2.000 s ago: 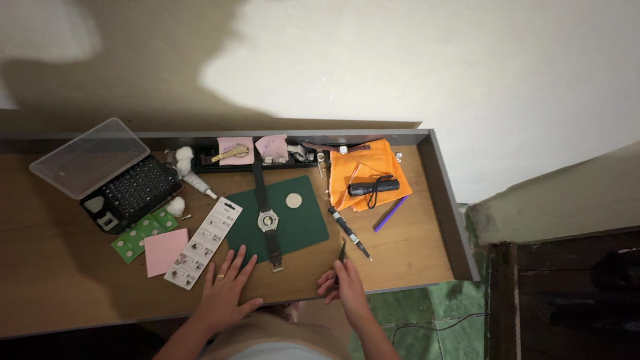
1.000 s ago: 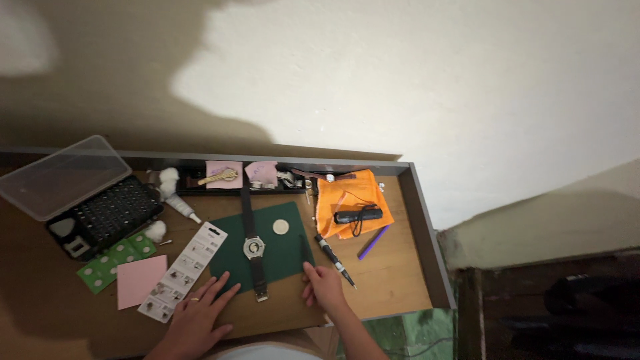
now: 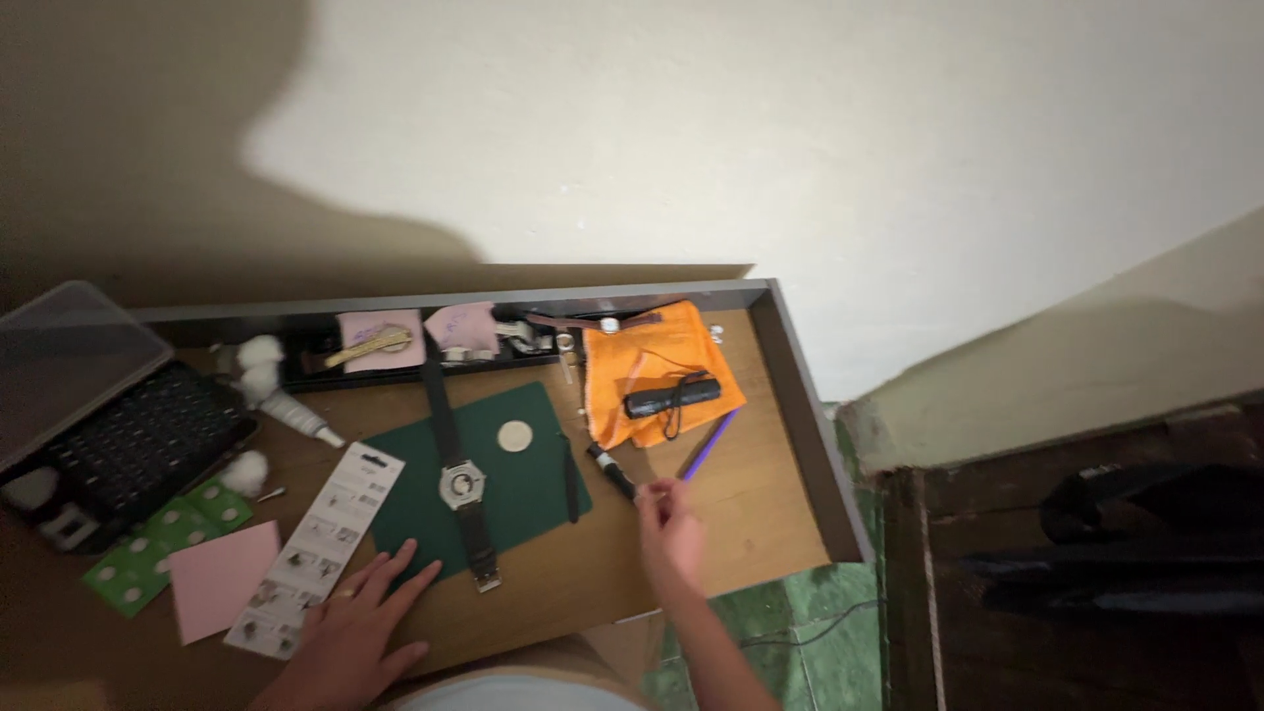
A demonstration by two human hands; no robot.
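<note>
My left hand (image 3: 370,617) lies with fingers spread on the near left edge of a green mat (image 3: 528,400) and the table beside it, holding nothing. Its wrist side is next to a white printed card strip (image 3: 316,543). My right hand (image 3: 671,533) has its fingertips at the lower end of a black and silver pen-like tool (image 3: 612,471); whether it grips it is hidden. On the mat are a wristwatch with a black strap (image 3: 462,484), a pale round disc (image 3: 514,435) and, near its right edge, dark tweezers (image 3: 571,479).
An orange cloth (image 3: 612,375) bears a black flashlight (image 3: 671,397), with a purple stick (image 3: 709,446) beside it. A black tray (image 3: 306,380) holds watches and pink notes. Left are an open black case (image 3: 148,444), a tube (image 3: 296,415), cotton and pink paper (image 3: 225,583). Raised rims border the tabletop.
My right hand has moved right, from the mat's lower right corner to the pen-like tool. The dark tweezers, in my right hand two seconds ago, now lie on the mat.
</note>
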